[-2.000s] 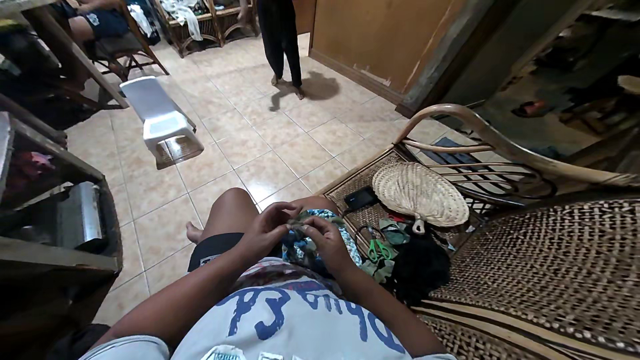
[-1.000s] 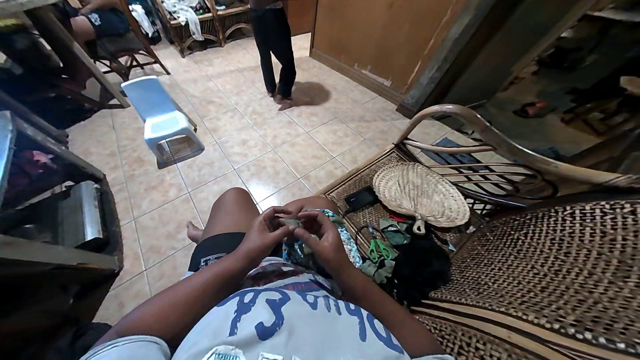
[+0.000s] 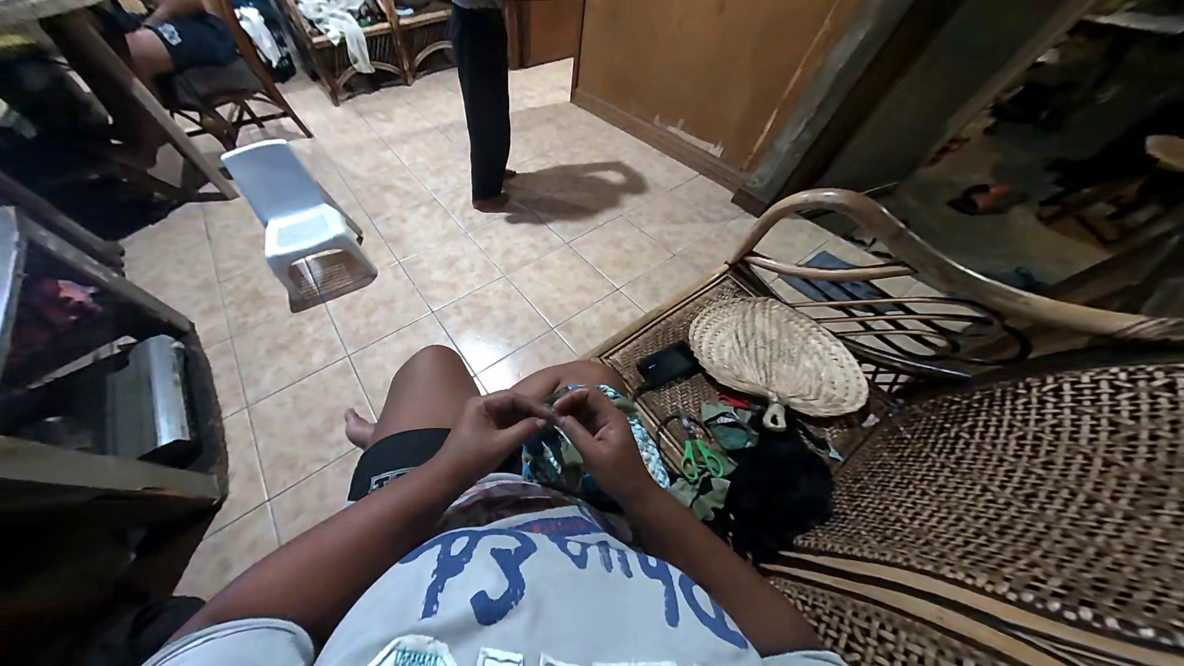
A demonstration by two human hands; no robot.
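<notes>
My left hand [image 3: 495,428] and my right hand [image 3: 601,439] meet above my lap, thumbs and index fingers pinched close together. Whatever lies between the fingertips is too small to make out. Patterned blue and white cloth [image 3: 552,460] lies on my lap, beneath and behind my right hand. To the right, on the woven rattan seat, are green-handled scissors [image 3: 703,460], camouflage-coloured cloth pieces [image 3: 729,425] and a black fuzzy bundle [image 3: 782,490]. A woven fan [image 3: 777,356] and a black phone-like object [image 3: 666,365] lie farther up the seat.
A rattan armrest [image 3: 832,202] curves at the right. A small white plastic chair [image 3: 305,227] stands on the tiled floor. Beyond it a person in dark trousers [image 3: 481,102] stands, and another person [image 3: 171,46] sits at upper left. A dark shelf [image 3: 111,453] is at the left.
The standing person has shifted position on the floor. My hands stay together over my lap, with only their fingers and slight angle changed.
</notes>
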